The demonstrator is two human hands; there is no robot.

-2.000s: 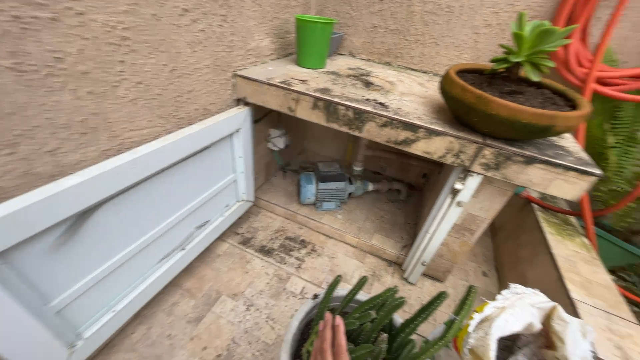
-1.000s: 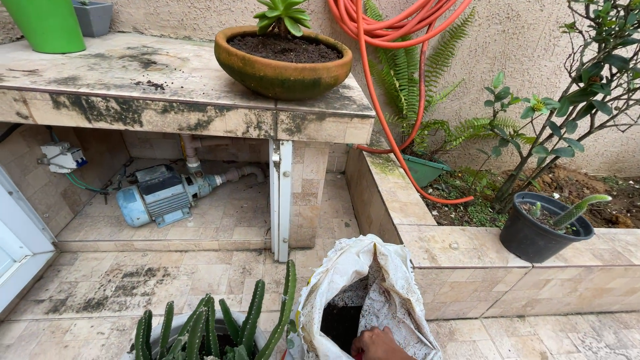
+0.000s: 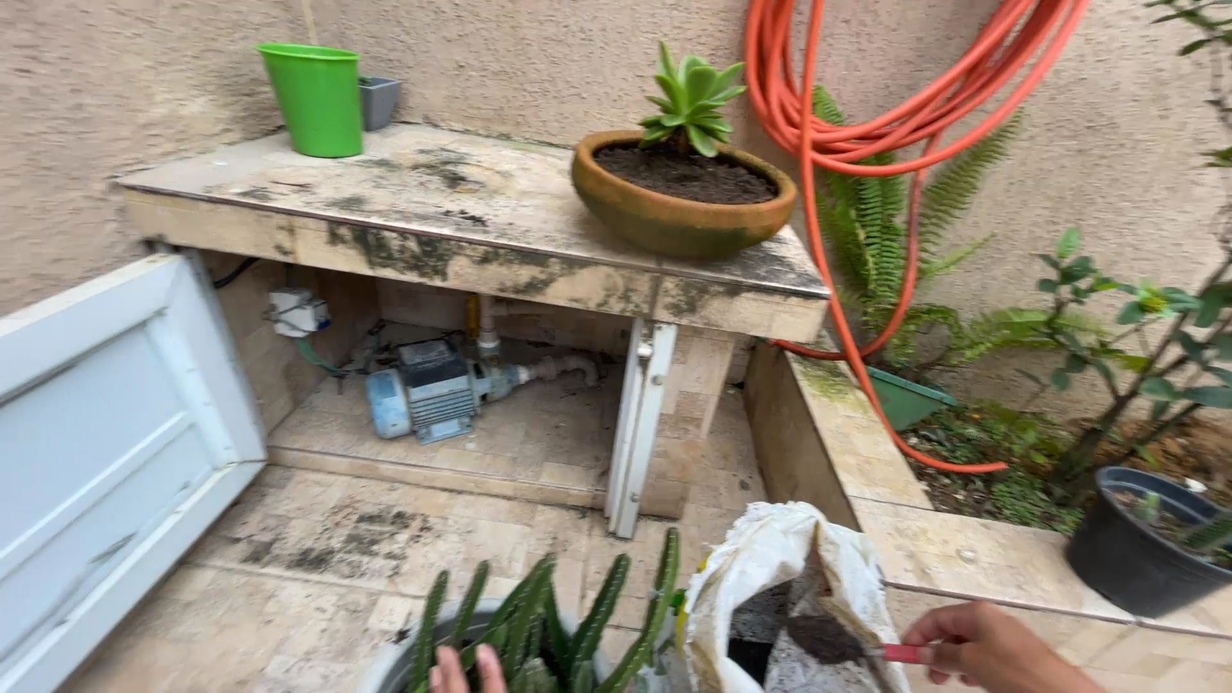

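Observation:
My right hand (image 3: 972, 643) grips the red handle of a small garden trowel (image 3: 830, 639), its blade loaded with dark soil, over the mouth of a white woven sack (image 3: 760, 568) at the bottom right. The sack stands open, with dark soil partly visible inside. At the bottom edge, only the fingers of my left hand (image 3: 467, 671) show, apart and against the green stems of a cactus (image 3: 539, 616) in a pale round pot (image 3: 390, 664). Whether those fingers press on the stems, I cannot tell.
A tiled ledge (image 3: 481, 252) holds a clay bowl with a succulent (image 3: 683, 207), a green bucket (image 3: 313, 101) and a small grey pot. Beneath sits an electric pump (image 3: 423, 395) beside an open white door (image 3: 106, 414). An orange hose (image 3: 895, 125) hangs above the planter; a black pot (image 3: 1145, 549) stands right.
My right hand has risen from the sack's mouth, and the soil-loaded trowel now shows. My left fingers, out of view one second ago, are visible by the cactus. The view has swung left.

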